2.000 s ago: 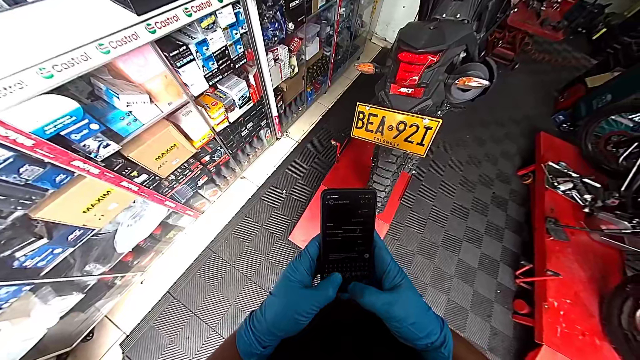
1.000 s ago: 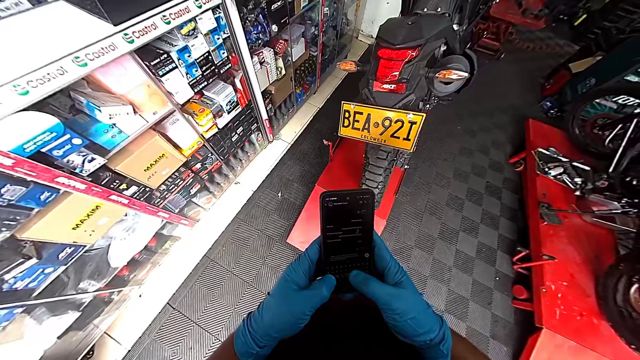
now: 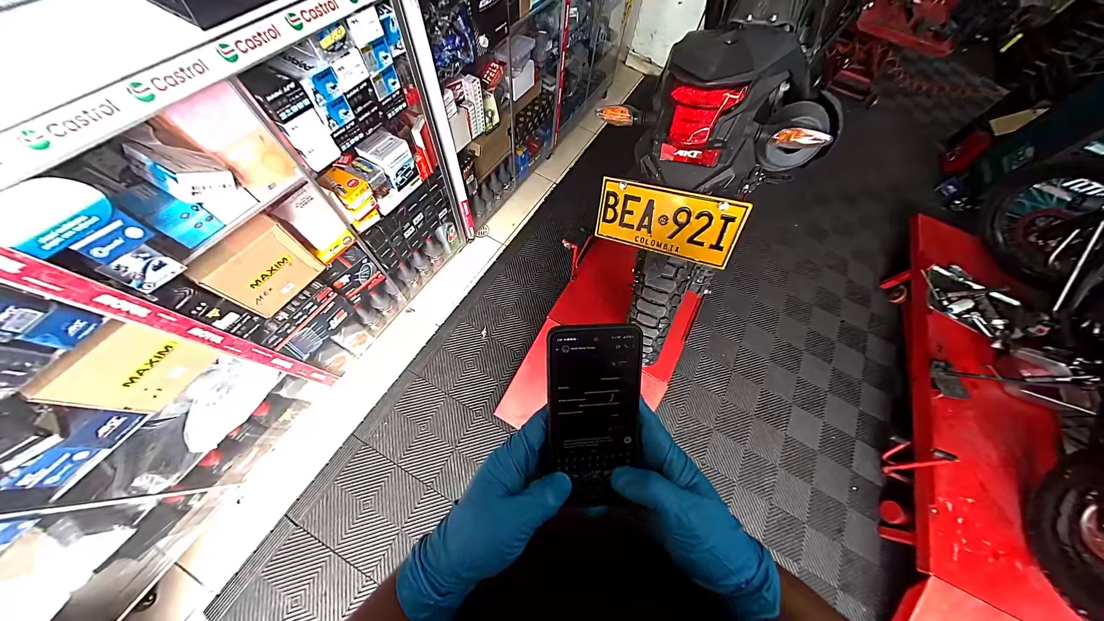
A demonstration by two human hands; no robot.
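Note:
A black smartphone stands upright between my hands, its dark screen showing lines of writing and a keyboard. My left hand, in a blue glove, grips the phone's left edge, the thumb at the lower corner of the screen. Around the right edge is my right hand, gloved in the same blue, with its thumb over the lower right of the keyboard. Beyond the phone, the rear of a black motorcycle with a red tail light and a yellow licence plate faces me, its knobby rear tyre over a red ramp.
Glass display cases full of boxed parts line the left side. At right, a red lift platform bears metal tools and part of another motorcycle. Grey textured tiles cover the floor.
My right thumb has shifted on the lower part of the phone since two seconds ago. Both hands keep their hold on it.

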